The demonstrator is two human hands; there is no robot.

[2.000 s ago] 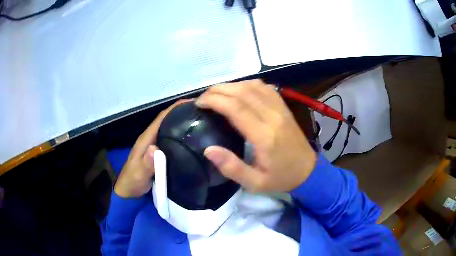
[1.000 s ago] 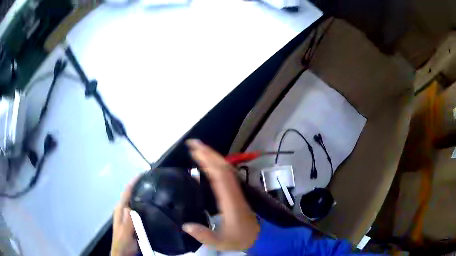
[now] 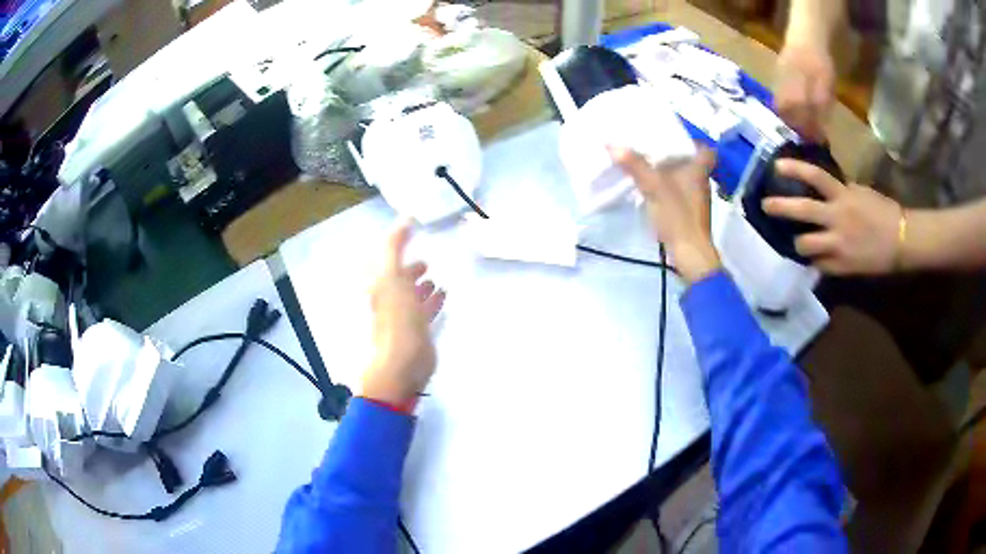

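Observation:
A white security camera (image 3: 622,135) with a black ball and a slim antenna is at the back of the bench. My right hand (image 3: 676,211) is on its white housing, with fingers and thumb spread over the near side. A second white camera (image 3: 422,146) stands to its left, its black cable (image 3: 463,195) running down to a white flat piece (image 3: 524,238). My left hand (image 3: 402,319) is just in front of this second camera, empty, fingers apart; no clear contact shows.
Several white cameras (image 3: 119,379) with black cables lie at the left. Clear plastic bags (image 3: 324,119) lie behind. At the right, another person's hands (image 3: 838,222) hold a black-balled camera (image 3: 789,200) beside a blue tray (image 3: 735,162). Black cords cross the white bench sheet (image 3: 519,379).
The view has swung from the open carton to the bench. The black-balled camera is no longer between both hands near my body. My hands are now apart, reaching forward over the bench.

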